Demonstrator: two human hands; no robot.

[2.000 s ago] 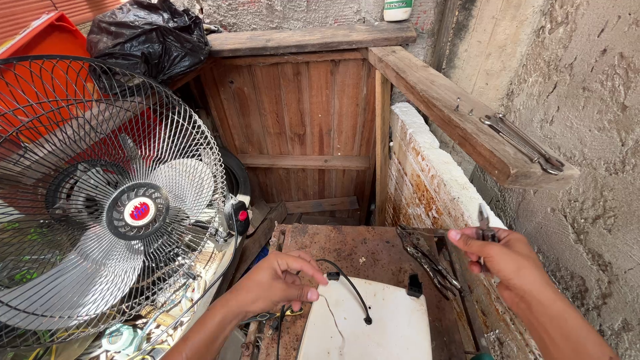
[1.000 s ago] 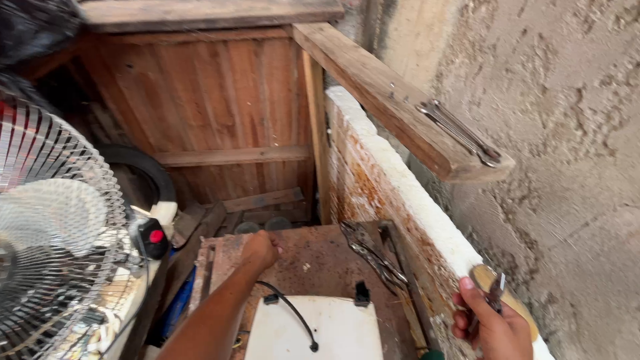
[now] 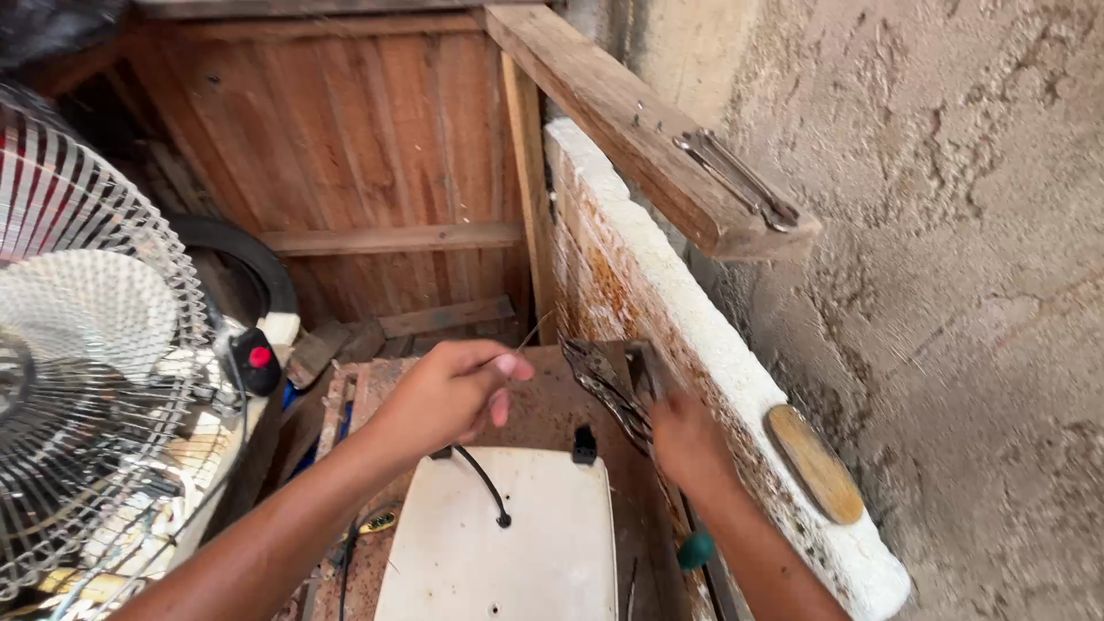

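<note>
My left hand (image 3: 457, 388) pinches a thin wire (image 3: 536, 330) between thumb and fingertips, above the far edge of a white plastic panel (image 3: 535, 535). A black cable (image 3: 483, 479) enters a hole in that panel. My right hand (image 3: 690, 440), blurred by motion, is low over the right side of the rusty bench top (image 3: 539, 405), beside locking pliers (image 3: 604, 384). What its fingers hold is hidden. A green tool handle (image 3: 694, 549) shows close to the right forearm.
A caged fan (image 3: 86, 345) stands at left, near a black switch box with a red button (image 3: 259, 358). Wrenches (image 3: 737, 181) lie on a wooden beam (image 3: 638, 138). On the white-topped slab (image 3: 690, 302) at right rests a wooden-looking oval block (image 3: 813, 463).
My left hand has come back from the bench's far left edge to above the panel. My right hand, raised at the right with a small tool a second ago, has moved in beside the locking pliers.
</note>
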